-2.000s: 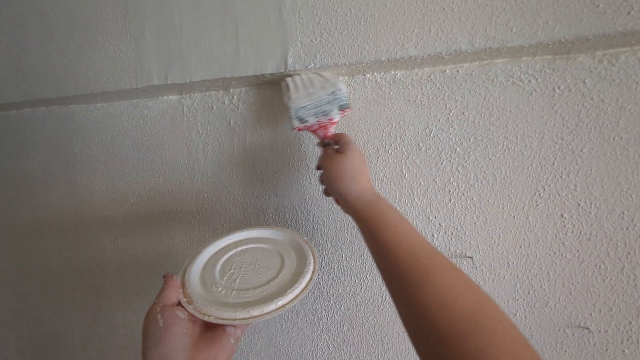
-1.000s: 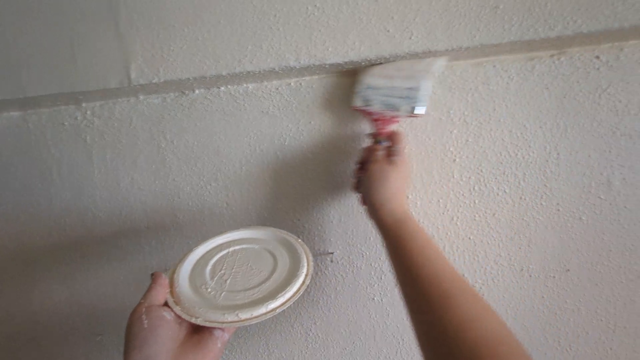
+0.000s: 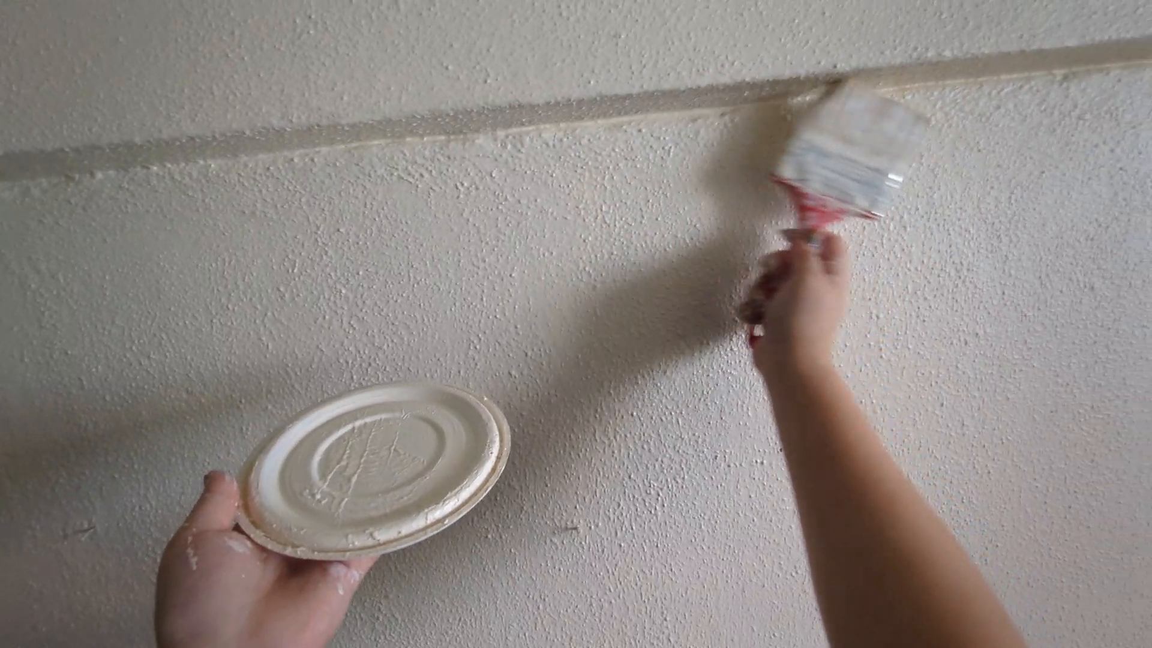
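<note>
My right hand grips the red handle of a wide flat paintbrush, slightly blurred, with its paint-coated bristles up against the textured wall just below a ledge. White paint coats much of the brush's metal ferrule. At the lower left, my left hand, spotted with white paint, holds a round paint-covered lid from beneath, tilted, thumb at its left edge. Wet-looking paint with ridged marks lies in the lid's middle. The fingers under the lid are mostly hidden.
A rough, off-white wall fills the view. A narrow recessed ledge crosses it, rising toward the right. Shadows of the arm and lid fall on the wall, and small marks show low on its surface.
My right hand has moved the brush to the right along the underside of the ledge. My left hand still holds the lid at the lower left. The view has shifted rightward.
</note>
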